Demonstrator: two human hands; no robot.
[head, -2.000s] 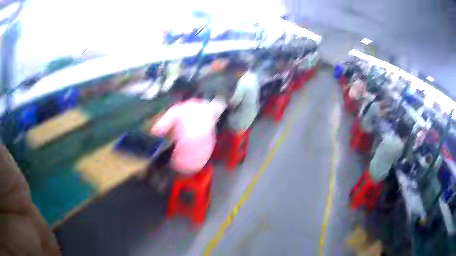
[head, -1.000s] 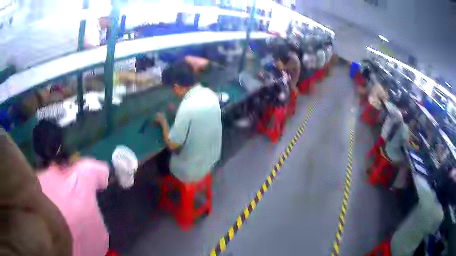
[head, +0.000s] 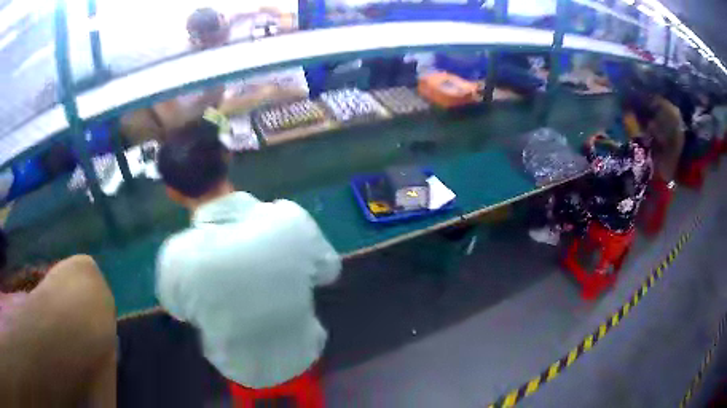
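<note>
A blurred brown, skin-like shape fills the lower left edge, very close to the lens; I cannot tell for certain whether it is my left hand. My right hand is not in view. Nearest in front, a person in a pale green shirt (head: pixel 251 287) sits with their back to me at the green-topped bench (head: pixel 335 227). On the bench, right of this person, lies a small blue parts tray (head: pixel 373 217) with dark items, something yellow and a white paper (head: pixel 438 194) in it.
Red stools (head: pixel 590 263) stand along the bench, one under a person in dark floral clothing (head: pixel 618 183). A crinkled clear plastic bag (head: pixel 550 155) lies on the bench. Behind are trays of small parts (head: pixel 291 117) and an orange thing (head: pixel 448 89). Yellow-and-black tape (head: pixel 590 341) marks the floor.
The view has turned left toward the bench, so the aisle has shifted to the right edge. The seated person in pale green is nearer and larger. The brown shape stays at the left edge.
</note>
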